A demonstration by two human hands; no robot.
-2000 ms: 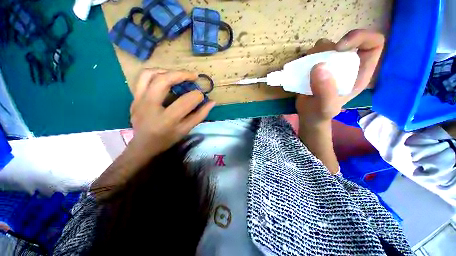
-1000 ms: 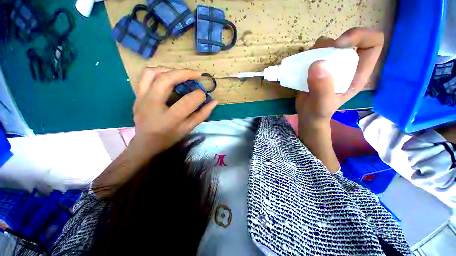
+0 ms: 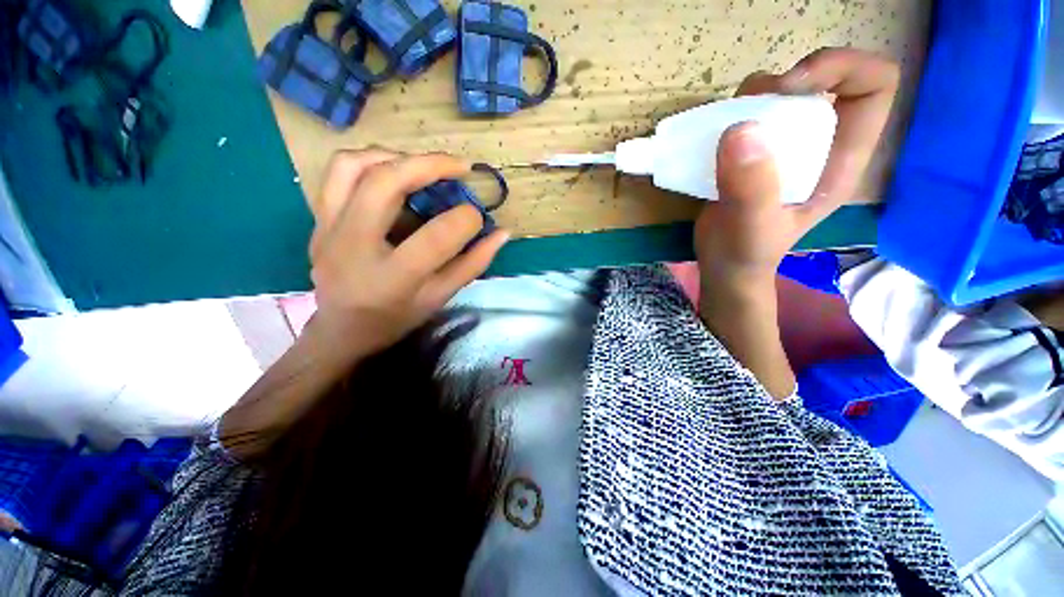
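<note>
My left hand is shut on a navy plaid hair tie at the board's near edge. Its thin black loop sticks out to the right between my fingers and the nozzle; the fingers hide part of the plaid piece. My right hand grips a white glue bottle, lying sideways with its nozzle pointing left. A very thin tip reaches toward the loop; I cannot tell whether it touches. More plaid hair ties lie flat on the tan board at the upper left.
A blue bin with plaid pieces stands at the right. Dark loops and plaid pieces lie on the green surface at the left. A white item is at the top edge. Another person's white sleeve shows at lower right.
The bottle in my right hand has moved slightly up in the view and sits more level. My left hand still holds the hair tie in nearly the same place.
</note>
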